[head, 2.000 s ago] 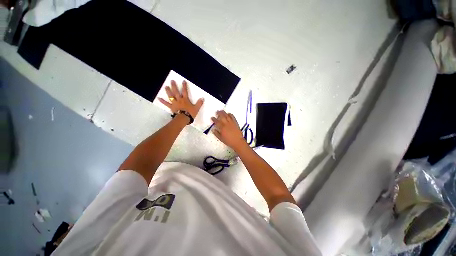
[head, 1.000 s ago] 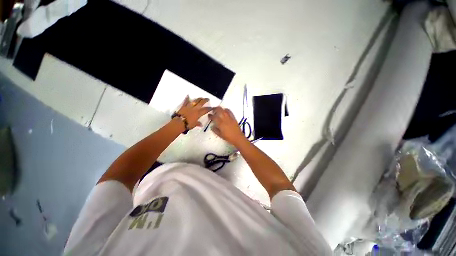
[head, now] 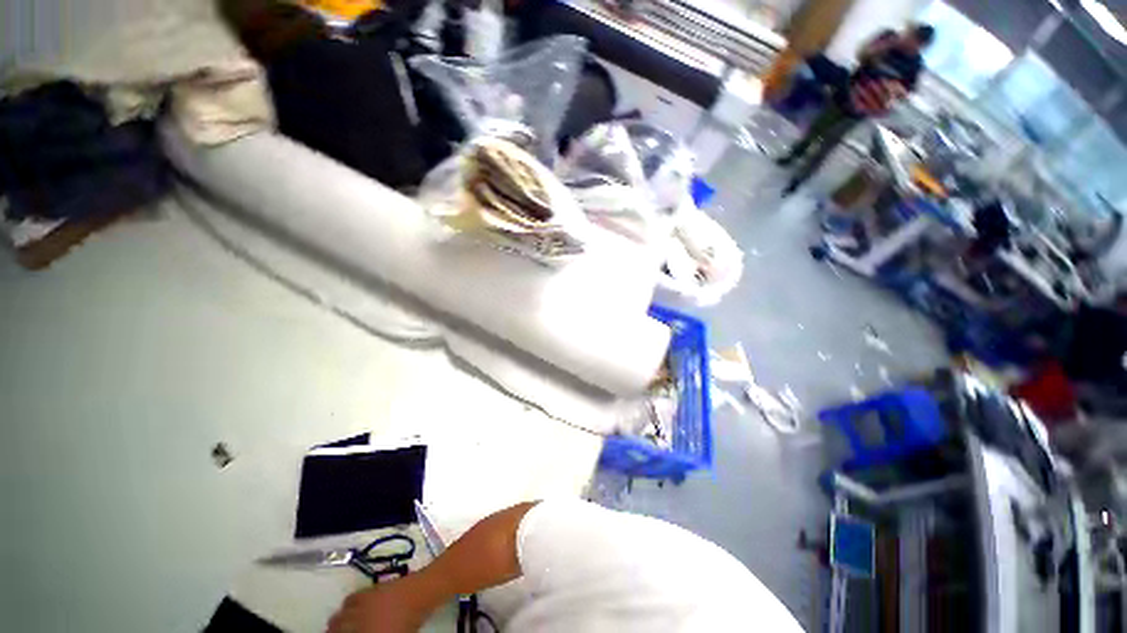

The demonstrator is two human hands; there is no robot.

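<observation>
My right hand (head: 371, 608) is at the bottom edge, blurred and partly cut off; I cannot tell what its fingers hold. My left hand is out of the picture. The cut black pieces (head: 361, 491) lie flat above my right hand. Fabric shears (head: 309, 559) lie between them and the hand, blades pointing left. Second scissors (head: 428, 528) lie partly under my right forearm, their dark handles showing below it. A corner of black fabric (head: 241, 620) shows at the bottom edge. The paper pattern is out of view.
A pale fabric roll (head: 420, 266) runs along the table's far side. Plastic-wrapped rolls (head: 513, 192) lie beyond it. A blue crate (head: 692, 396) with scraps stands on the floor. A small dark object (head: 221, 455) lies on the table. A person (head: 880, 80) stands in the far aisle.
The view has swung right, towards the roll and the workshop floor. My left hand and the paper pattern have left the picture. My right hand now shows only at the bottom edge.
</observation>
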